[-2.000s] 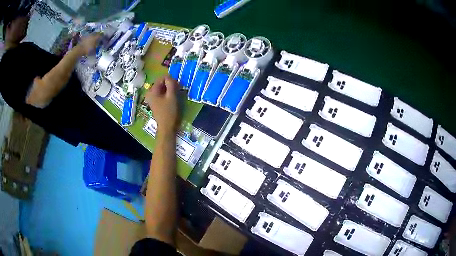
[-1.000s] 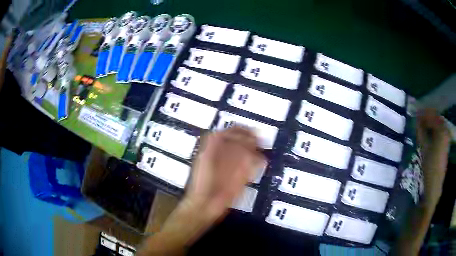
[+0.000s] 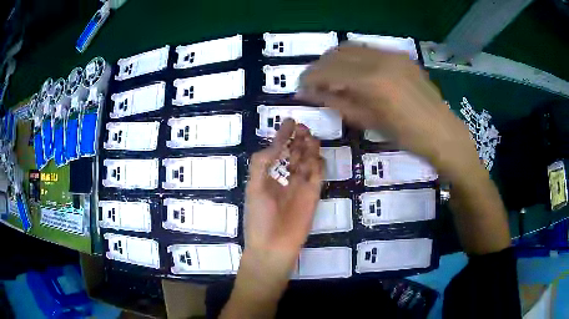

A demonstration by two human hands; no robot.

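White shell halves (image 3: 199, 171) with small dark slots near their left ends lie in rows in a shiny black tray (image 3: 249, 146). My left hand (image 3: 284, 180) is palm up over the middle of the tray, with several tiny white button caps (image 3: 280, 172) cupped in it. My right hand (image 3: 368, 84) is blurred above the upper right shells, fingers pointing left and apart from my left hand. Whether its fingers hold anything cannot be made out. My hands and forearms hide parts of several shells.
Loose white buttons (image 3: 480, 132) lie right of the tray, near a black item with a yellow label (image 3: 557, 182). A pale metal rail (image 3: 493, 62) crosses the upper right. Fan bodies with blue sections (image 3: 70, 134) stand left. A blue bin (image 3: 53, 293) and a carton (image 3: 184, 296) are below.
The view has swung right, so the tray now fills the middle. My left hand is now palm up with button caps showing. My right hand has come from the right edge over the tray.
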